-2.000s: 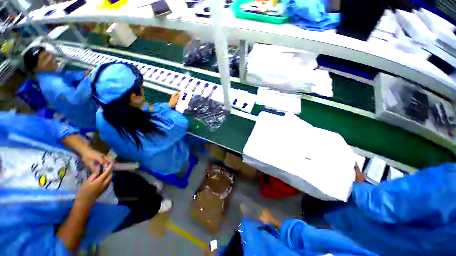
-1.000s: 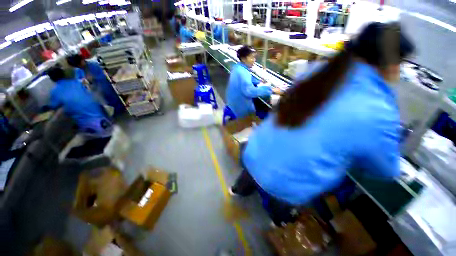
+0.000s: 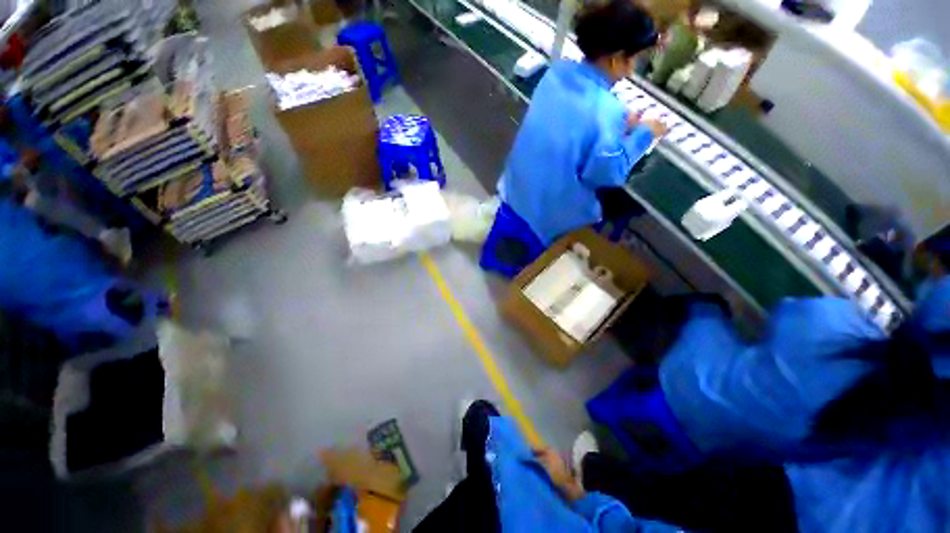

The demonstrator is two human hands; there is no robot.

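Note:
My right hand (image 3: 560,474) shows small and blurred at the bottom edge, beside the blue smock hem. Its fingers are not clear, and I cannot tell whether it holds anything. My left hand is out of the picture. An open brown carton (image 3: 549,340) with white stacked pieces (image 3: 576,299) inside stands on the floor ahead. Clear plastic bags of white stacks (image 3: 401,221) lie beyond it.
A seated worker (image 3: 570,146) is at the green conveyor (image 3: 667,193) with its row of white trays (image 3: 745,182). Other workers lean in at right. Blue stools (image 3: 408,146), cartons and a loaded rack (image 3: 177,146) stand around; a dark-filled container (image 3: 188,385) is left.
The view has swung down and closer to the floor carton and bagged stacks. The large standing worker has shifted to the lower right of the picture. My right hand now shows at the bottom.

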